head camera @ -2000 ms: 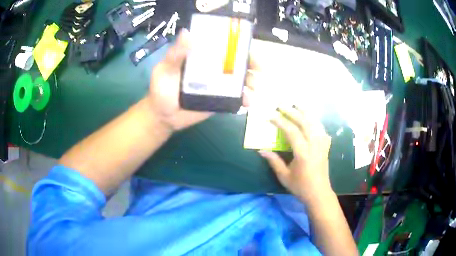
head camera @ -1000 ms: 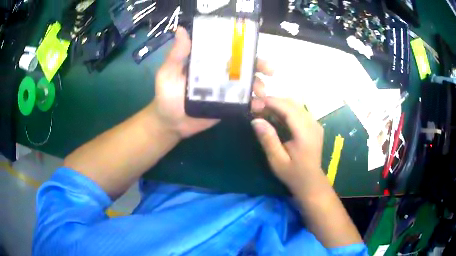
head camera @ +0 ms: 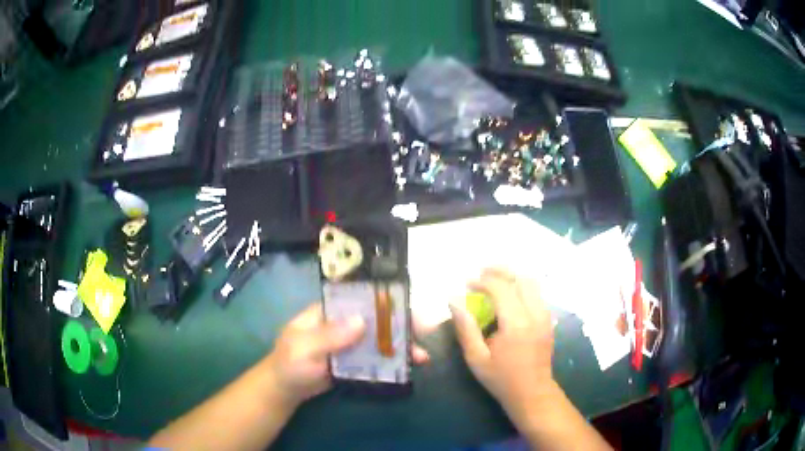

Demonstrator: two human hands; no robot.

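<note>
My left hand (head camera: 304, 351) holds an opened phone body (head camera: 360, 339) upright in the picture, thumb on its silver battery. An orange flex strip (head camera: 384, 321) runs over the battery. The phone's dark upper end has a pale rounded patch (head camera: 339, 253). My right hand (head camera: 516, 339) is to the right of the phone, apart from it, over the edge of bright white paper (head camera: 459, 255). A small yellow-green piece (head camera: 479, 308) shows between its thumb and fingers; the fingertips are blurred.
Black trays with phones (head camera: 150, 136) stand back left, and a module tray (head camera: 552, 53) back right. A clear blister tray (head camera: 300, 114), a heaped parts tray (head camera: 530, 158) and a plastic bag (head camera: 450, 97) lie behind. Green rolls (head camera: 77, 348) lie left, a red tool (head camera: 637, 313) right.
The view has shifted to show more of the bench's back. The phone now appears lower, still in my left hand. My right hand has moved away from the phone and has the yellow-green piece at its fingers.
</note>
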